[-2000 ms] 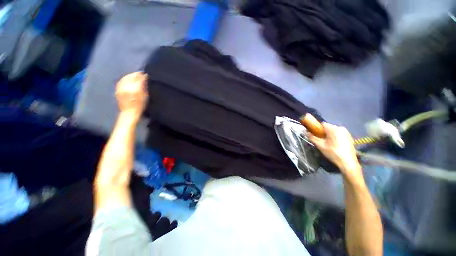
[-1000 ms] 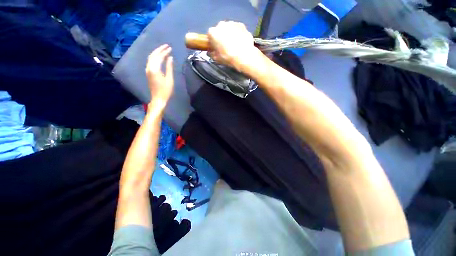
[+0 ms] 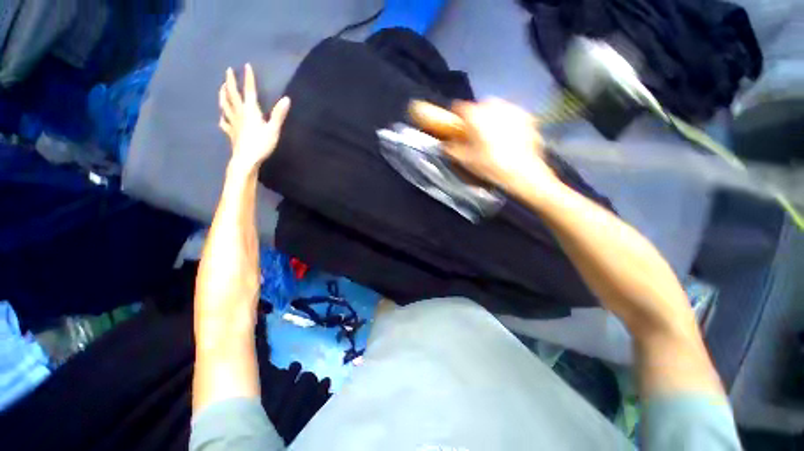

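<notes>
A black garment [image 3: 361, 167] lies spread across the grey pressing table [image 3: 198, 114], from upper left to lower right. My right hand [image 3: 498, 141] is closed on the tan handle of the silver steam iron [image 3: 436, 176], which is over the middle of the garment; hand and iron are blurred. Whether the soleplate touches the cloth cannot be told. My left hand [image 3: 251, 123] is open and empty, fingers spread, beside the garment's left edge over the table. What lies inside the garment is hidden.
A crumpled black pile [image 3: 652, 44] is at the far right. A blurred pale hose [image 3: 696, 132] runs right from the iron. A blue bar [image 3: 410, 13] is at the far edge. Black garments [image 3: 115, 379] hang at lower left. Dark hangers [image 3: 326, 313] lie on the blue floor.
Compared with one second ago, the iron in my right hand has moved from the garment's left end towards its middle. My left hand's fingers are spread wider. The camera view has turned.
</notes>
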